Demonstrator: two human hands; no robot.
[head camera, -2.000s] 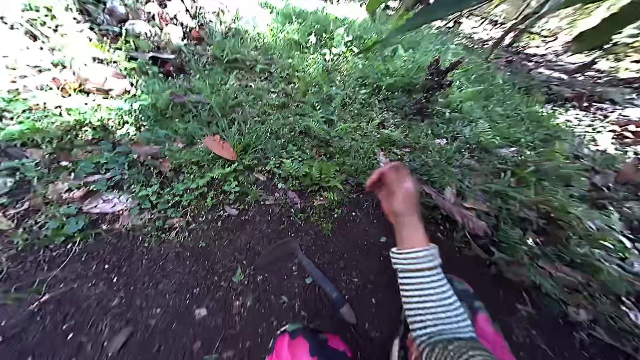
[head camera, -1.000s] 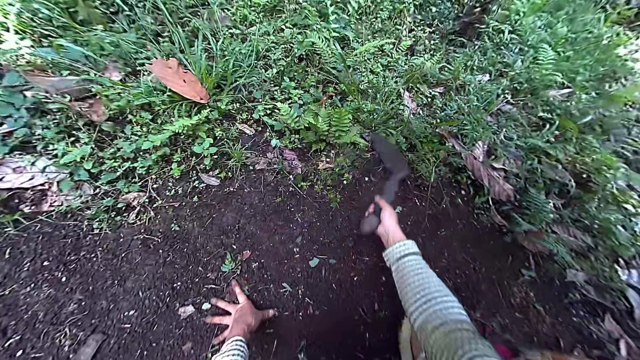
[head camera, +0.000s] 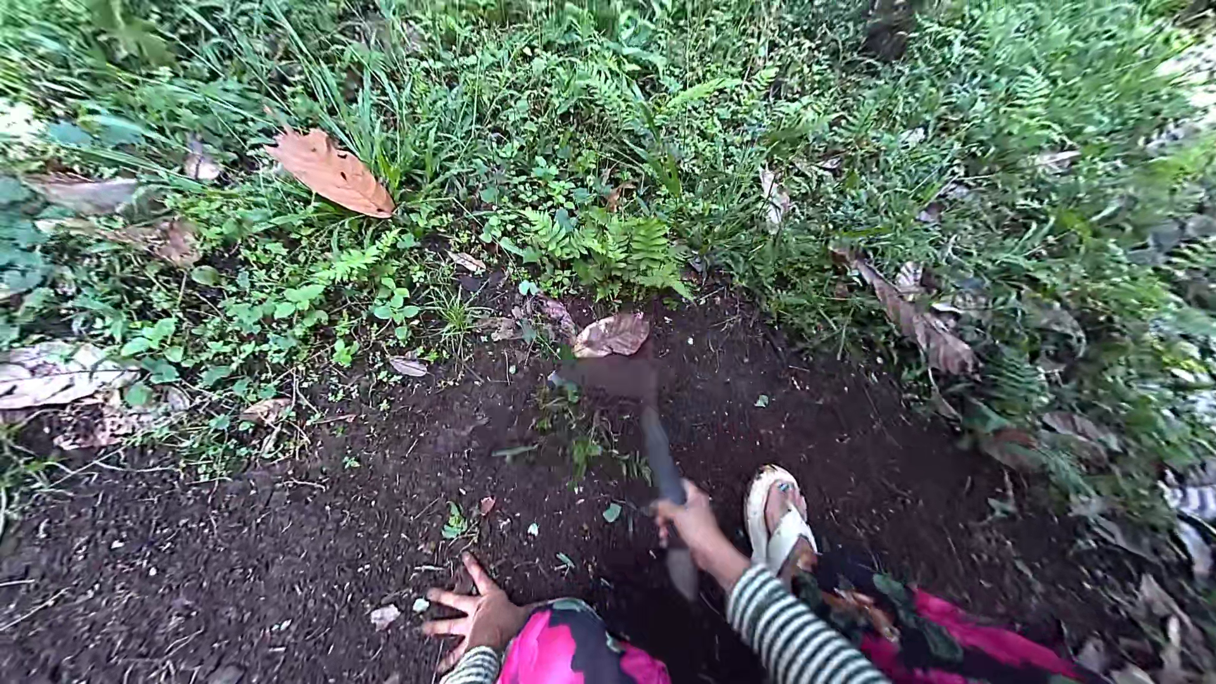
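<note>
My right hand (head camera: 692, 527) is closed around the dark handle of a short hand hoe (head camera: 662, 456). Motion blurs the tool's broad blade, which lies over the soil just below a dry brown leaf (head camera: 613, 334). Uprooted green weeds (head camera: 584, 446) are on the soil beside the blade. At the lower left, my left hand (head camera: 483, 611) rests on the dark soil with its fingers spread and holds nothing. A small fern (head camera: 622, 249) grows at the edge of the bare soil, above the blade.
My foot in a white sandal (head camera: 779, 513) stands right of my right hand. Dense grass and weeds (head camera: 532, 123) cover the ground ahead. A large orange-brown dry leaf (head camera: 332, 174) lies at upper left, and a long curled dry leaf (head camera: 917, 318) lies at right.
Two seconds ago the tool lay on the soil; one second ago my right hand held it near the grass edge. Its blade has since swung left. My left hand has stayed on the soil since one second ago.
</note>
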